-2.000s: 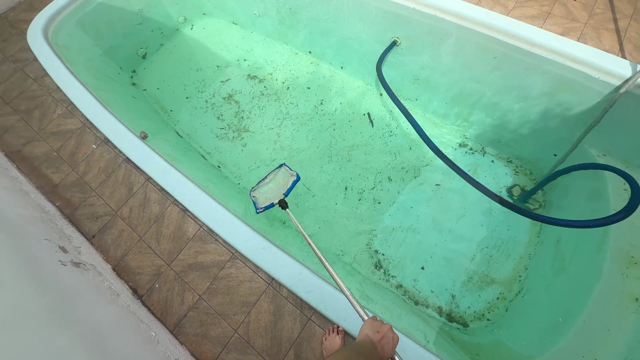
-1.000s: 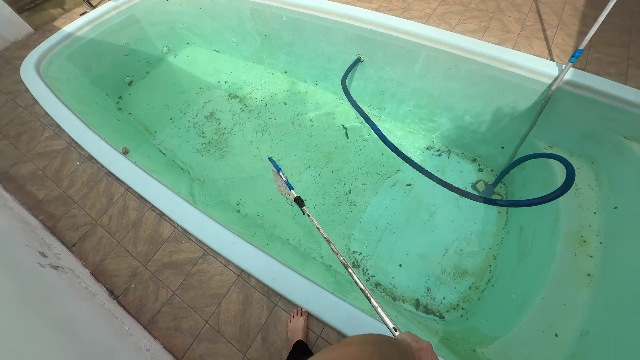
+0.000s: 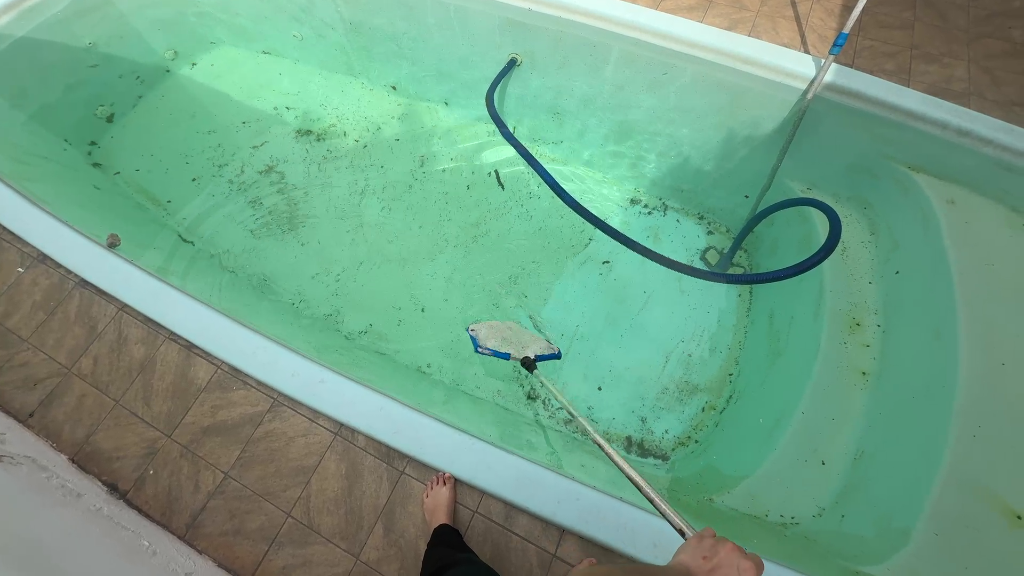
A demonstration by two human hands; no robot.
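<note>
My left hand [image 3: 716, 554], at the bottom edge, is closed around the metal pole [image 3: 612, 452] of a pool skimmer net. My right hand is not in view. The pole runs up and to the left over the pool's near edge to a black joint [image 3: 528, 365] and a flat net head [image 3: 512, 339] with a blue frame and pale mesh. The head is over the green water of the pool [image 3: 448, 458], and I cannot tell whether it touches the surface. Dark debris [image 3: 646, 448] lies on the pool floor below and to the right of the net.
A blue hose [image 3: 596, 220] runs from a wall fitting [image 3: 514, 59] and loops near a submerged cleaning head [image 3: 714, 258]. A second pole [image 3: 788, 140] leans over the far rim. Brown tiles [image 3: 232, 432], my bare foot [image 3: 439, 500] and a pale wall [image 3: 72, 512] border the near side.
The net head has turned from edge-on to flat and now sits nearer the pool's near side. The blue hose and the leaning pole have stayed in place.
</note>
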